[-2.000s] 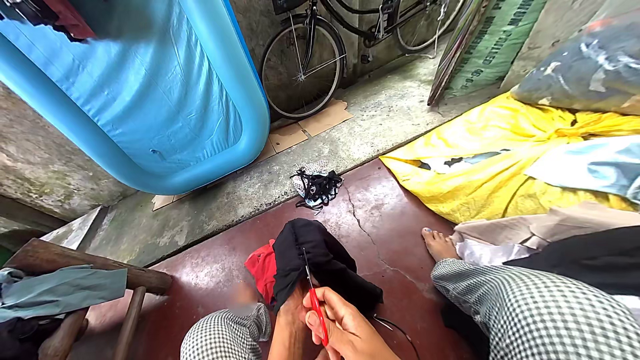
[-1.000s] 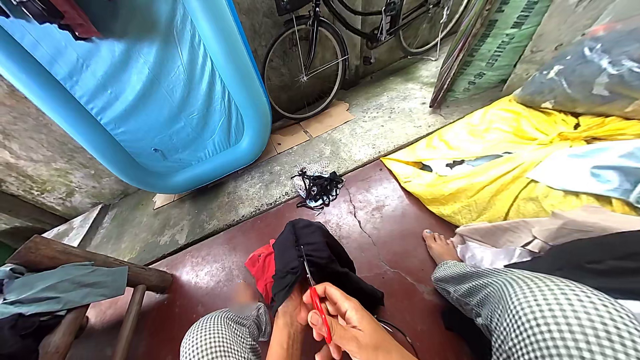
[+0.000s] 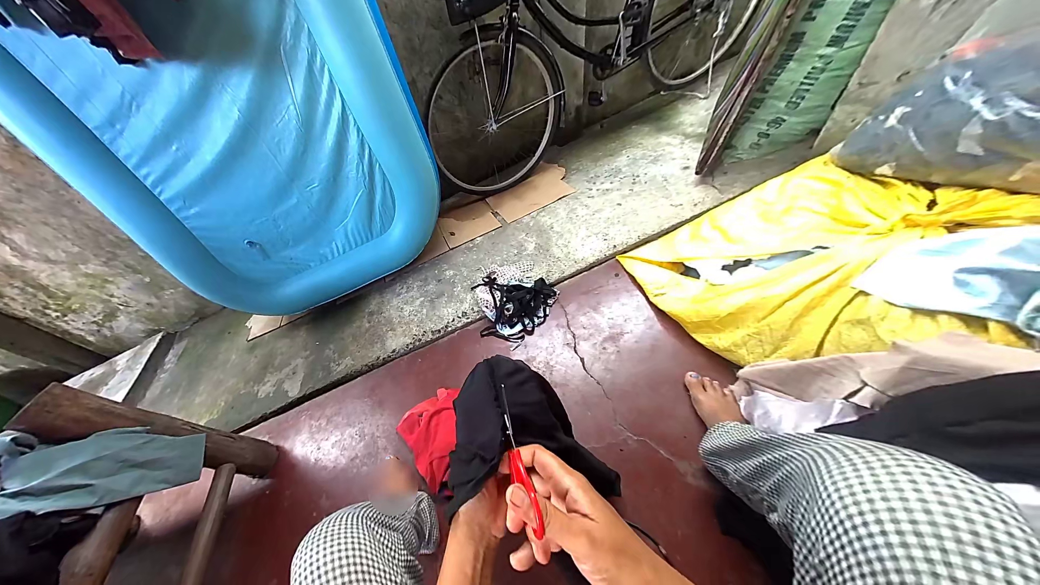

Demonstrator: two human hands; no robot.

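My right hand (image 3: 561, 508) grips a slim tool with a red handle (image 3: 526, 496) and a thin dark metal tip; its exact kind cannot be told. The tip lies against a black cloth (image 3: 520, 414) bunched between my knees. My left hand (image 3: 485, 512) is at the near edge of this cloth, its fingers mostly hidden under the fabric and behind the right hand. A red cloth (image 3: 431, 435) lies just left of the black one. Farther forward on the floor is a small heap of black straps and patterned fabric (image 3: 517, 305).
A blue inflatable pool (image 3: 357, 276) leans at the upper left, beside a bicycle (image 3: 491, 122). Yellow sheeting (image 3: 731, 301) with cloths lies at the right. A wooden stool (image 3: 236, 451) holding garments stands at the left. A step edge crosses the red floor.
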